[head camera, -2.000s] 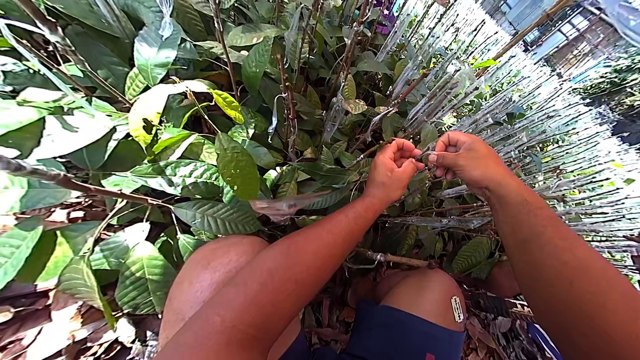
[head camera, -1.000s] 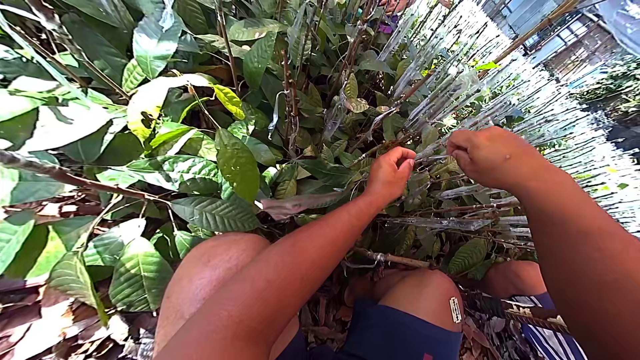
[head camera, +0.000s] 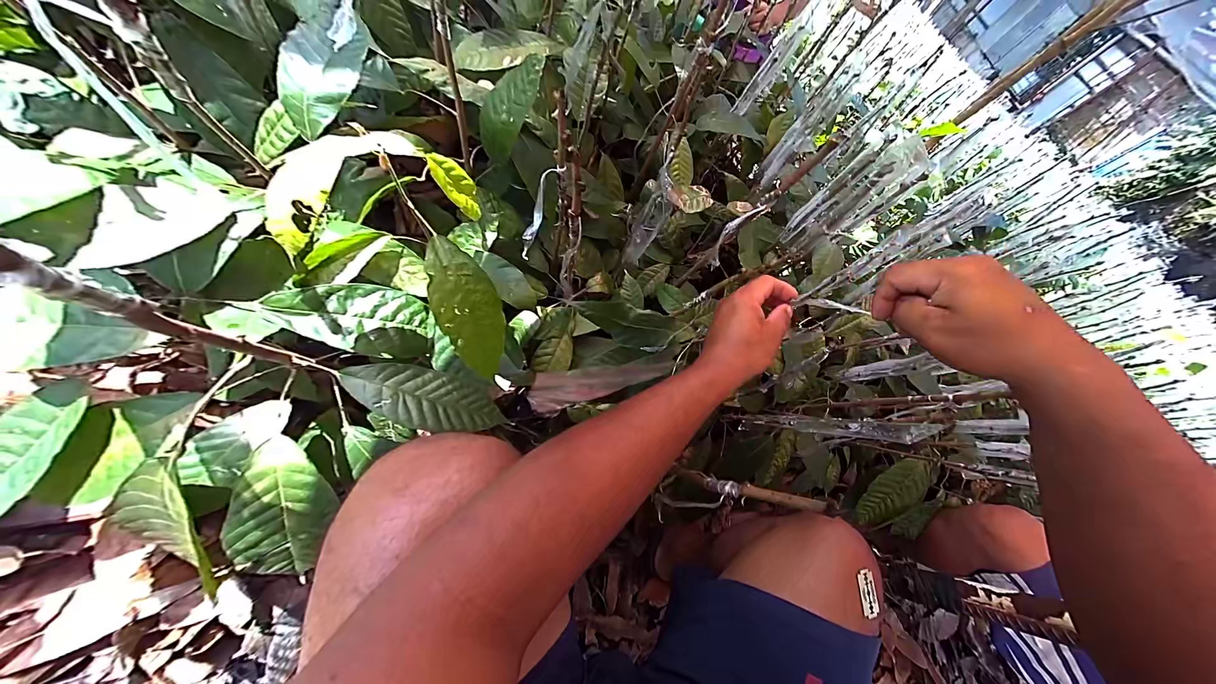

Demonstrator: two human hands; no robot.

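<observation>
My left hand [head camera: 748,328] pinches at a thin plant stem among the leaves, thumb and forefinger together. To its right, my right hand [head camera: 950,309] has its fingers curled on the end of a clear plastic strip [head camera: 836,305], which stretches between the two hands. Around and beyond them stand many stems sheathed in clear plastic [head camera: 855,190]. Below the hands, more plastic-wrapped stems [head camera: 845,427] lie roughly level. A double-edged razor blade [head camera: 867,594] rests on my knee.
Broad green leaves [head camera: 275,503] and a bare branch [head camera: 161,318] fill the left side. A wooden stick [head camera: 760,494] crosses just above my knee. Another person's knee [head camera: 988,537] shows at the lower right. Dry leaves [head camera: 85,608] cover the ground.
Two seconds ago my hands were close together at the stem; my right hand has since moved away to the right. The plastic strip now shows stretched between them.
</observation>
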